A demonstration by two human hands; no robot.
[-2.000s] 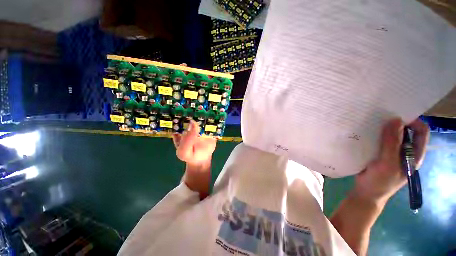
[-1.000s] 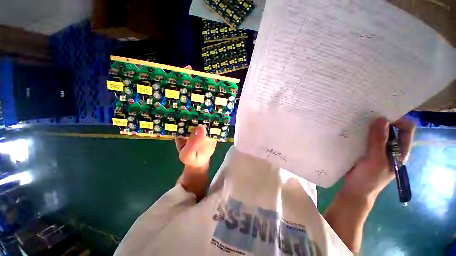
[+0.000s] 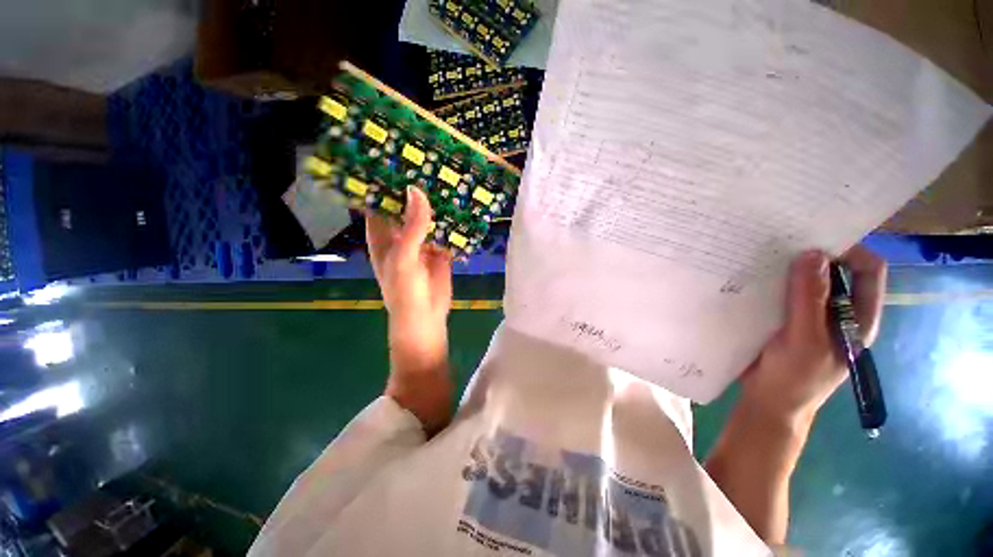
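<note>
My left hand (image 3: 414,256) holds a green PCB panel (image 3: 405,161) by its lower edge, thumb on the component side. The panel is tilted, its right end lower, with rows of yellow blocks showing, and it is slightly blurred. My right hand (image 3: 811,337) holds a large white production sheet (image 3: 664,207) by its lower right part. The sheet has a printed table and handwritten marks near its lower edge. A black marker (image 3: 857,354) is also held in my right hand, pointing down. The fingers behind the sheet are hidden.
More PCB panels (image 3: 479,114) lie in a dark tray beyond the sheet, one on a pale separator sheet (image 3: 416,24). A brown carton (image 3: 250,49) stands at the upper left, near a blue plastic pallet (image 3: 180,163). Brown cardboard (image 3: 964,180) shows at the right. Green floor with a yellow line lies below.
The panel in my left hand has moved up and tilted, its left end raised. A pale sheet at the left has come into view. The production sheet and marker have shifted slightly left.
</note>
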